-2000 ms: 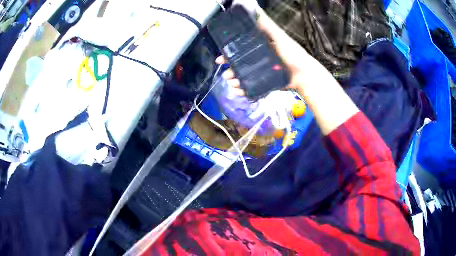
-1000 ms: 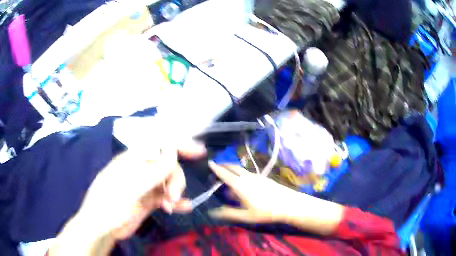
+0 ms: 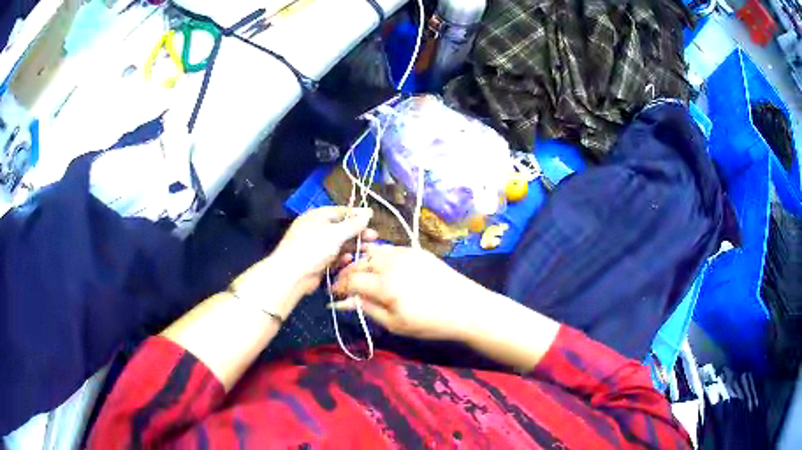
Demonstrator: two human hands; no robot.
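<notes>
A thin white earphone cord (image 3: 406,214) hangs in loops over the wearer's lap, in front of a crumpled clear-purplish bag. My left hand (image 3: 321,244) pinches the cord between thumb and fingers. My right hand (image 3: 391,286) is just to its right, close to it, with curled fingers around part of the cord. One loop hangs below both hands, and another strand runs up past the table's edge. The cord's ends cannot be made out.
The white table (image 3: 255,83) at upper left holds yellow-green scissors (image 3: 199,46) and a black cord. Navy cloth lies on the left (image 3: 97,281) and right (image 3: 616,228). Brown plaid cloth (image 3: 576,66), a bottle (image 3: 457,31) and blue crates (image 3: 743,220) stand beyond. Orange items lie by the bag (image 3: 440,158).
The black phone seen in my hand two seconds ago no longer shows. Both hands have come together over the lap with the cord. The head view has shifted.
</notes>
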